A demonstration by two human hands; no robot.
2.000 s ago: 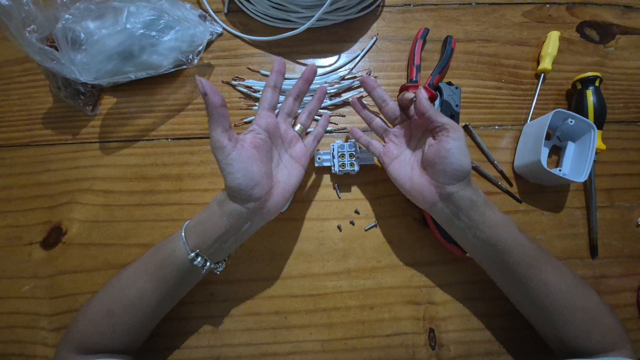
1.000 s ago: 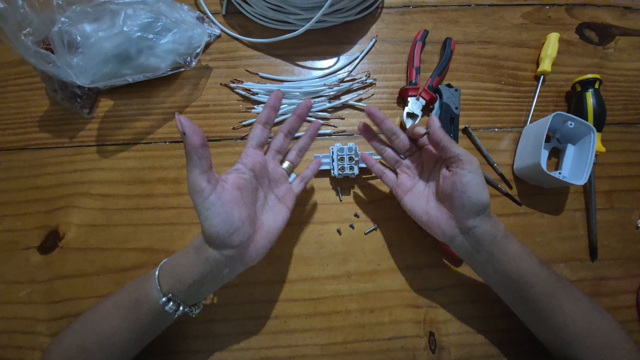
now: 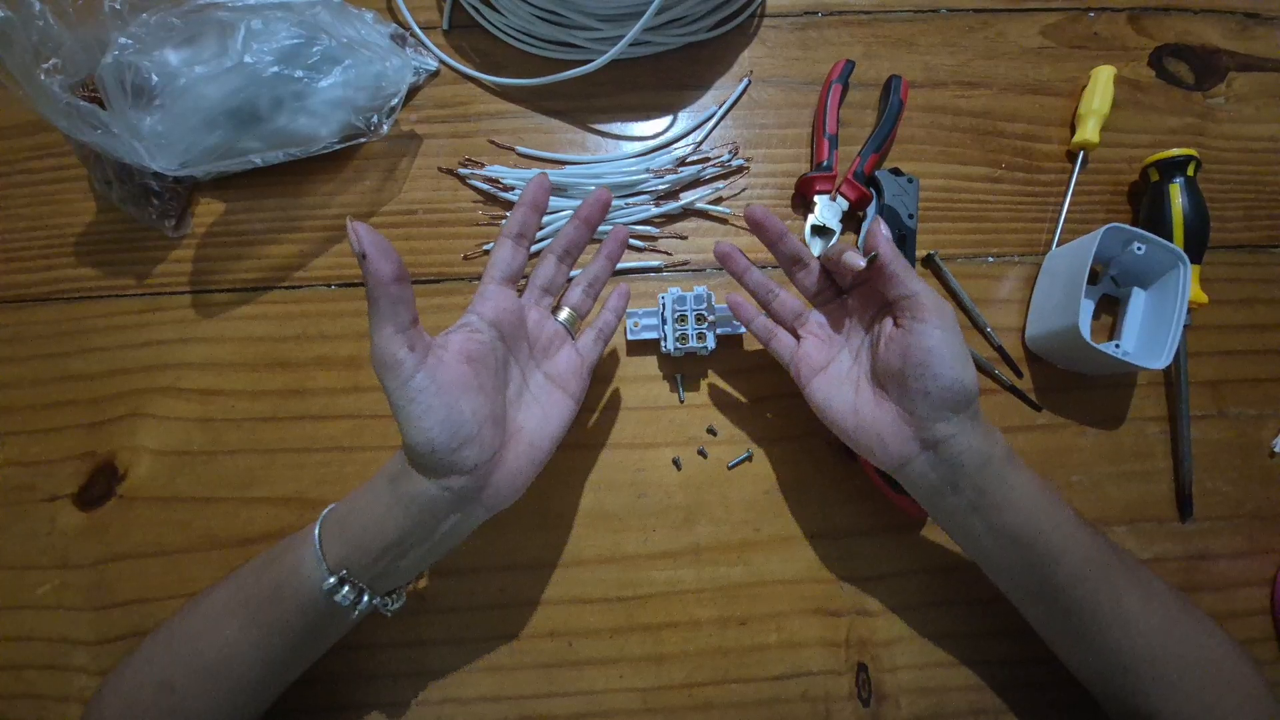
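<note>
My left hand (image 3: 490,360) is raised palm up over the wooden table, fingers spread and holding nothing, with a ring and a charm bracelet on it. My right hand (image 3: 850,350) also faces palm up; its thumb and index finger are close together, and nothing is seen in it. Between them lies a white electrical socket module (image 3: 688,322) on a mounting strap, its brass terminals upward. A screw (image 3: 681,388) lies just below it, and several small screws (image 3: 702,453) lie nearer the front edge. Stripped white wires (image 3: 620,190) with bare copper ends lie beyond my left fingertips.
Red-and-black pliers (image 3: 828,190) lie behind my right hand, partly over a dark tool (image 3: 898,212). Rightward are two thin metal tools (image 3: 975,315), a yellow screwdriver (image 3: 1093,110), a white plastic box (image 3: 1060,310) and a black-and-yellow screwdriver (image 3: 1175,210). Behind are a plastic bag (image 3: 250,90) and coiled cable (image 3: 600,30).
Two seconds ago my right hand covered part of the pliers' head; it is now lower and farther right, and the head shows. My left hand has shifted slightly left and lower. Both stay empty.
</note>
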